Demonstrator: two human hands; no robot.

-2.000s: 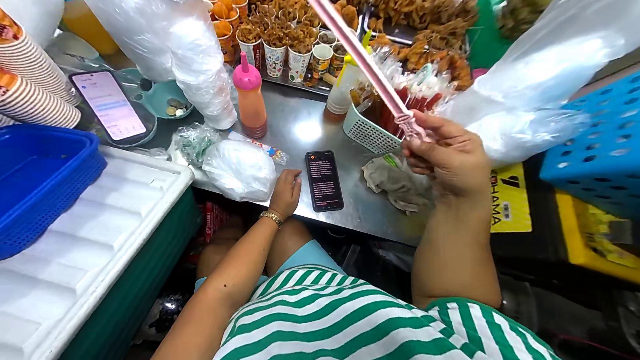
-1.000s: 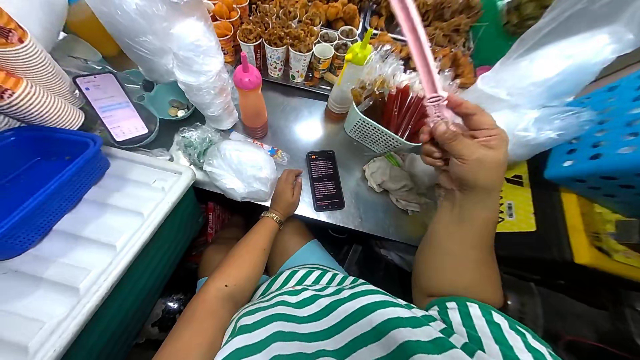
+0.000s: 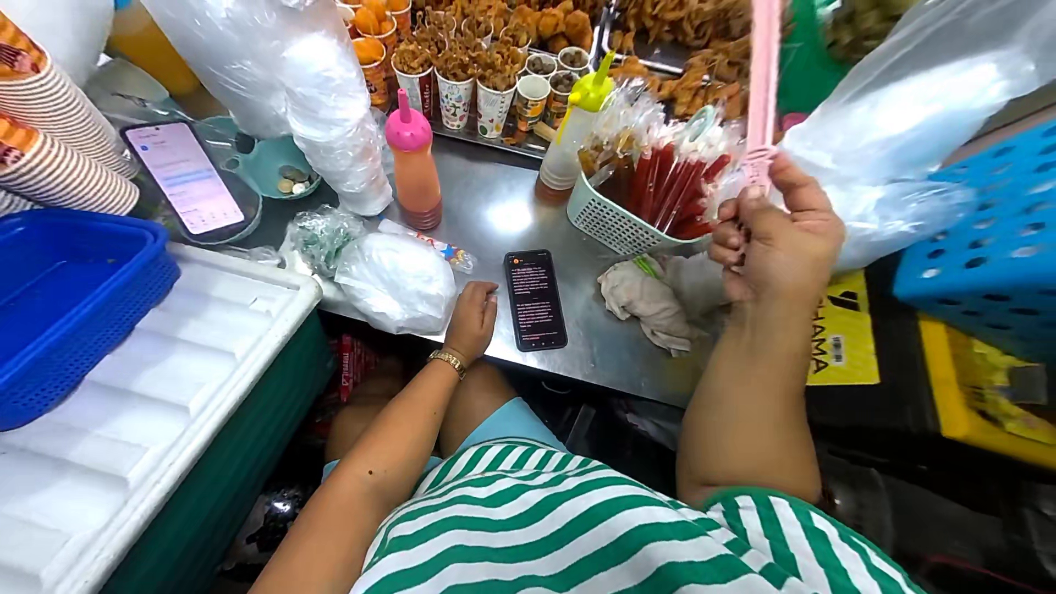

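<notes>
My right hand (image 3: 780, 227) is raised at the right and closed around the lower end of a pink strap-like stick (image 3: 761, 91), whose top runs out of view. My left hand (image 3: 473, 320) rests on the edge of the steel counter (image 3: 487, 181), between a white plastic bag (image 3: 396, 282) and a black phone (image 3: 536, 299) that lies face up with its screen lit. I see nothing in that hand, though its palm is hidden. A crumpled cloth (image 3: 648, 301) lies below my right hand. Just left of that hand is a pale green basket (image 3: 615, 223) of wrapped red sauce packets (image 3: 672, 190).
Behind stand a pink-capped squeeze bottle (image 3: 415, 177), a yellow-capped bottle (image 3: 575, 132) and paper cups of fried food (image 3: 495, 103). To the left are a second phone (image 3: 188, 177), a coin bowl (image 3: 289, 165) and a blue basket (image 3: 74, 305). A perforated blue basket (image 3: 982, 247) is at the right.
My right hand has moved a little to the right with the pink stick, which has swung from a leftward slant to nearly upright. My left hand has stayed in place.
</notes>
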